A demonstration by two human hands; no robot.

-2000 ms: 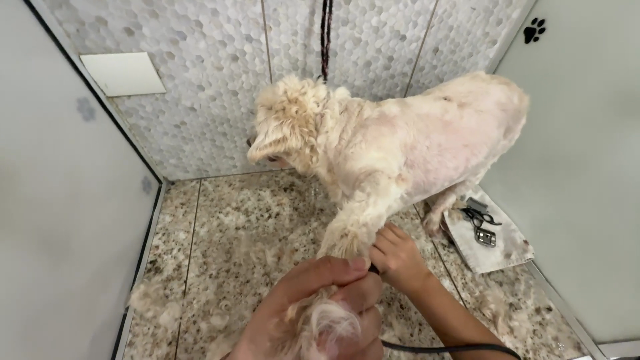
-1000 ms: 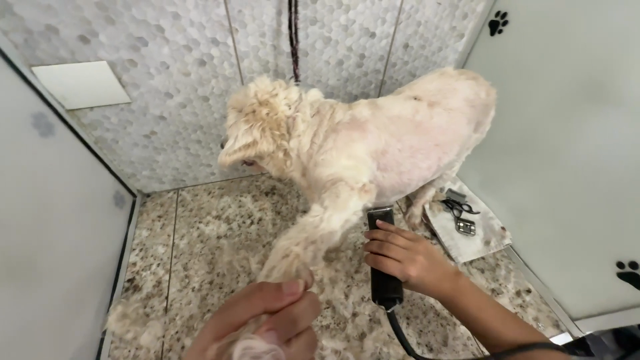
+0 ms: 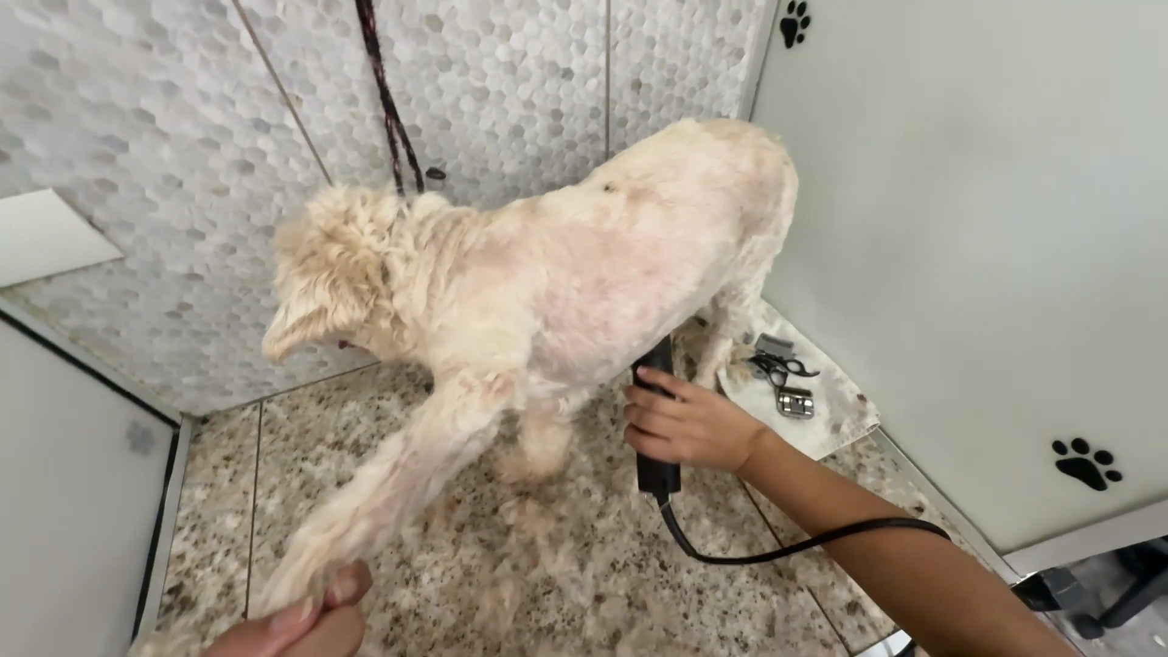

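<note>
A cream dog [image 3: 593,283], its body clipped short and its head still curly, stands on a speckled stone surface [image 3: 602,584]. At the bottom left my left hand [image 3: 306,620] pinches the lower part of the dog's outstretched front leg [image 3: 401,484]; the paw is hidden. My right hand [image 3: 689,424] is wrapped around black corded hair clippers [image 3: 659,470], held upright under the belly. The clipper head is hidden behind the belly. A black cord [image 3: 730,557] loops from the clippers over my right forearm. A dark braided lead [image 3: 388,100] runs up from the dog's neck.
Right of the hind legs, a white cloth [image 3: 821,438] holds black scissors [image 3: 780,368], a clipper blade [image 3: 796,402] and a grey comb-like piece [image 3: 774,345]. Cut fur [image 3: 529,520] lies on the stone. A tiled wall [image 3: 511,82] stands behind, with pale panels [image 3: 958,274] at both sides.
The clippers, hidden at first and then beside the front leg, have moved back under the belly in my right hand. My left hand keeps hold of the front leg. The view has shifted closer.
</note>
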